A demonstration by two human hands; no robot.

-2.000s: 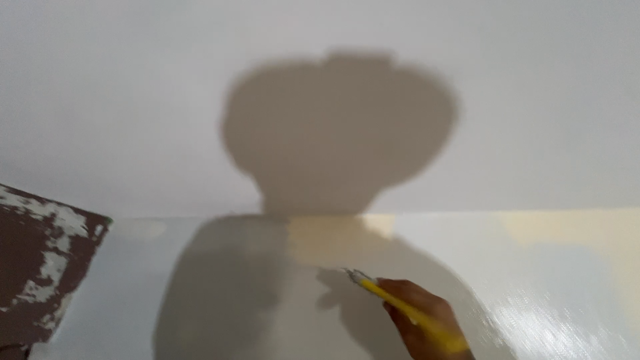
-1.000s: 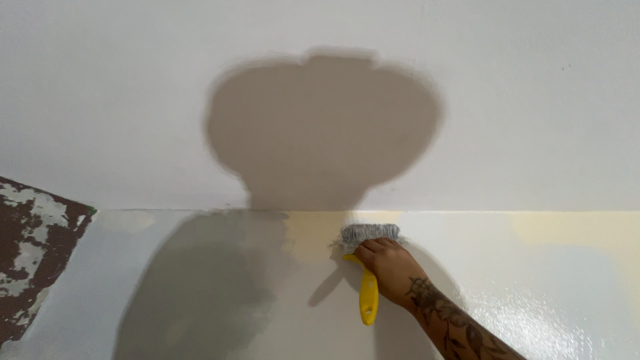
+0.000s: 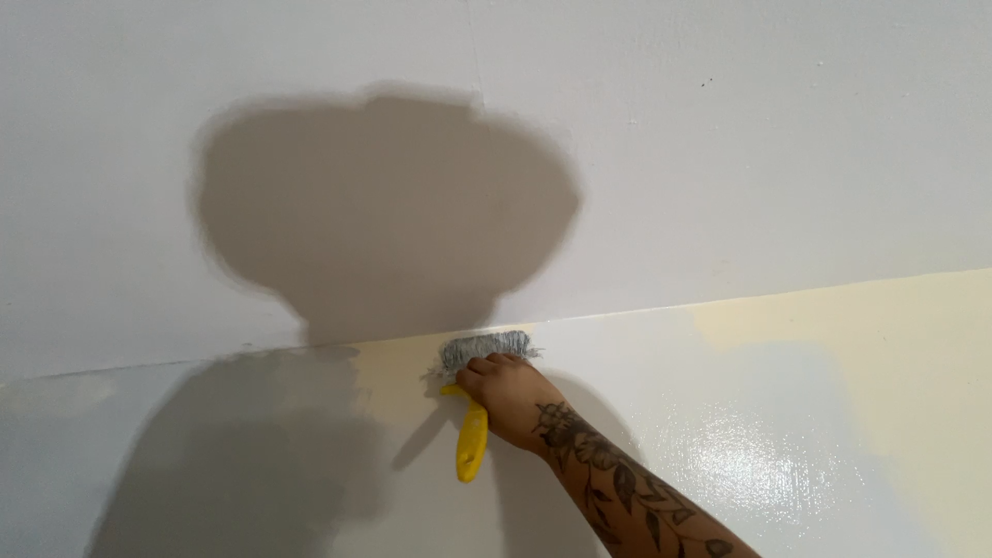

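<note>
My right hand [image 3: 508, 395] is closed on a paint brush or small roller with a yellow plastic handle [image 3: 471, 446]; which of the two it is, I cannot tell. Its grey-white, paint-loaded head [image 3: 484, 349] lies against the wall [image 3: 434, 480], just below the line where the wall meets the pale upper surface. The handle hangs down below my fingers. Around the head the wall shows cream paint on the left and wet pale grey-white paint on the right. My left hand is out of the picture.
Above the joint line spreads a pale upper surface [image 3: 736, 170] carrying a large shadow. Cream patches [image 3: 922, 341] remain visible at the right, beside glossy wet paint [image 3: 744, 465]. More shadow covers the wall at the lower left.
Two seconds ago my right hand was lower, with the yellow handle slanting up to the left; now the bristly head is up by the joint. The brown, peeling area at left has left the view.
</note>
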